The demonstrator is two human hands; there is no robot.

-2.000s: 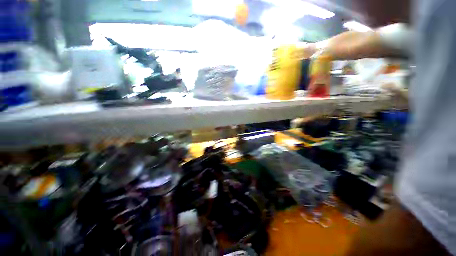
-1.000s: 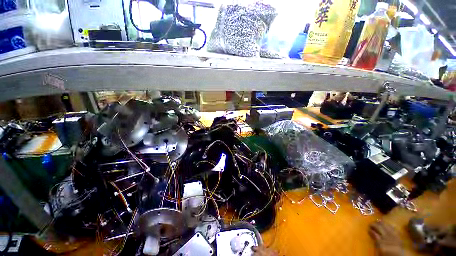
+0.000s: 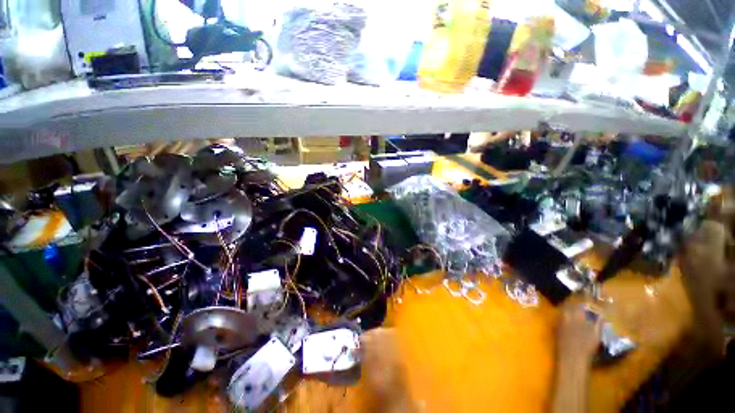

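A silver-white bracket unit [image 3: 330, 351] lies at the front edge of the pile, its plate facing up. A second white plate unit [image 3: 262, 373] lies tilted left of it. A blurred hand, seemingly my right hand [image 3: 387, 373], is at the bottom centre, close against the right side of the first unit. Its fingers are smeared, so its grip and contact are unclear. My left hand is not in view. Behind are round silver-grey housings [image 3: 216, 216] and black housings with thin red, yellow and black wires [image 3: 302, 250].
A clear plastic bag [image 3: 451, 230] and loose silver frames [image 3: 467, 289] lie on the orange bench [image 3: 459, 347]. Another person's hand [image 3: 576, 351] is beside a silver part [image 3: 616, 343]; another arm [image 3: 703, 266] is further right. A pale metal shelf [image 3: 322, 117] crosses above.
The view has swung, so the pile and shelf sit further left and higher. More of the blurred hand shows beside the bracket unit. The neighbouring hands appear higher up.
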